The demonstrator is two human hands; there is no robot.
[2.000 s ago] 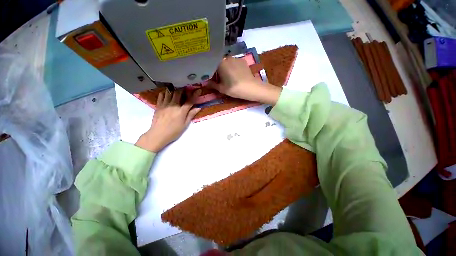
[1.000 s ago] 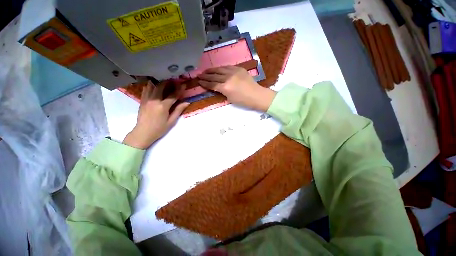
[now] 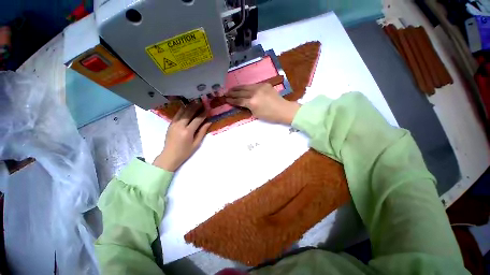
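A rust-brown garment panel [image 3: 302, 60] lies on the white sheet under the machine head. The grey clamp frame [image 3: 284, 85] with its pink slotted insert [image 3: 251, 74] sits over it. A narrow brown welt strip [image 3: 276, 81] lies along the slot. My right hand [image 3: 264, 102] holds the strip down with its fingers together and extended. My left hand [image 3: 185, 135] is at the left end of the frame, with its fingertips partly hidden under the head; its grip cannot be told. Another brown panel [image 3: 268, 215] with a strip line at its centre lies nearest my body.
The sewing machine head [image 3: 161, 32] with a caution label and red switch is over the work's left. Loose brown strips [image 3: 419, 56] lie at right beyond the dark grey mat [image 3: 376, 70]. Clear plastic [image 3: 48, 139] hangs at left. The white sheet [image 3: 225, 161] has pencil marks.
My right hand has gone from a raised, bent pose over the frame to lying flatter along the strip. My left hand stays at the frame's left end. The whole view has shifted slightly.
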